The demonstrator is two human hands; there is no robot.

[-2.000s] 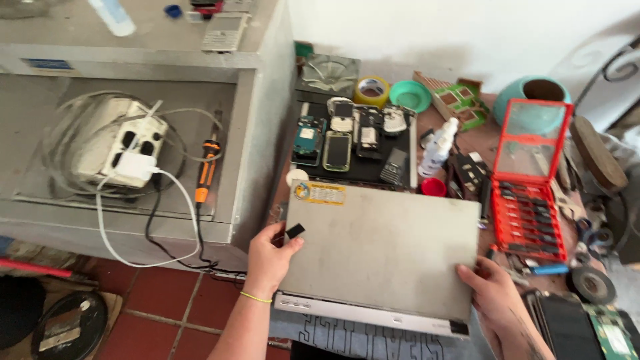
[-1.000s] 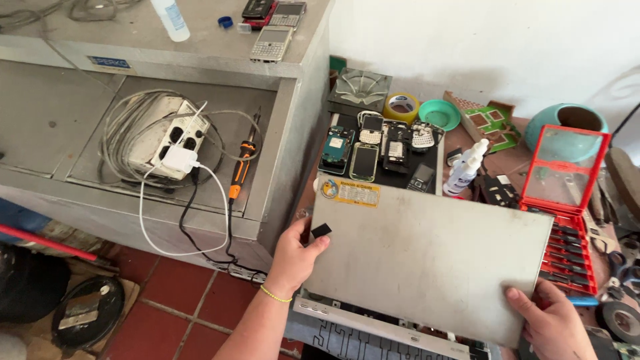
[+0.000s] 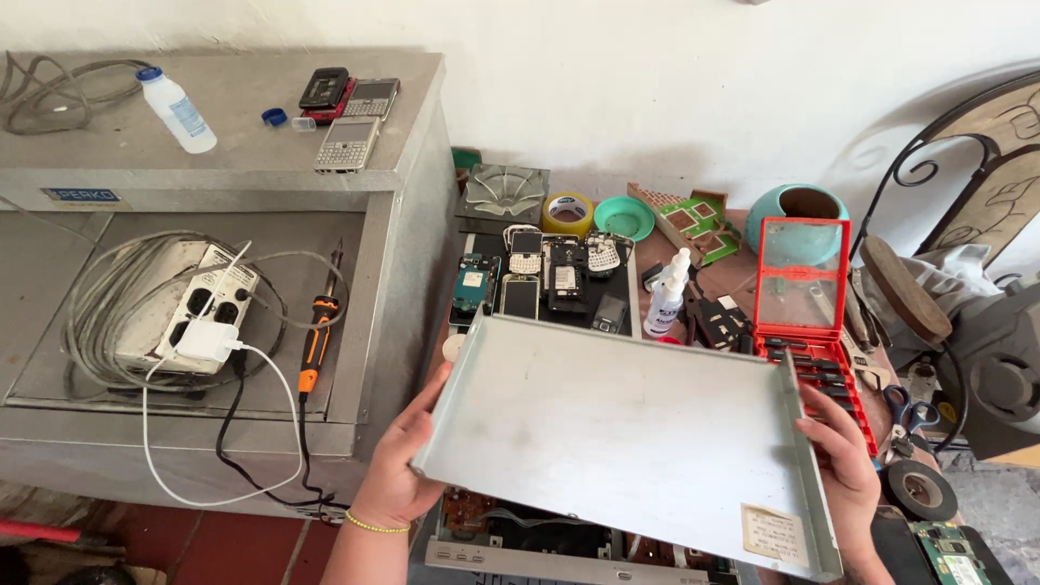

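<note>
A metal device cover (image 3: 626, 439) is held raised and tilted between both hands, its inner face and folded side edges showing, with a worn label at the lower right corner. My left hand (image 3: 406, 455), with a yellow bead bracelet at the wrist, grips the left edge. My right hand (image 3: 841, 459) grips the right edge. Beneath the cover, an electronic device's silver front panel (image 3: 561, 561) shows, with brown circuit boards and wires inside it. The cover hides much of that device.
Behind the cover are disassembled phones (image 3: 520, 296), a spray bottle (image 3: 668, 292), yellow tape (image 3: 567, 213) and a red screwdriver case (image 3: 800, 276). Scissors (image 3: 906, 414) lie at the right. On the left metal unit are a power strip (image 3: 219, 301), coiled cables and an orange soldering iron (image 3: 317, 349).
The cover has come up off the device and turned over, so its inner face shows instead of its outer face. The device's inside is now partly exposed. The view has shifted.
</note>
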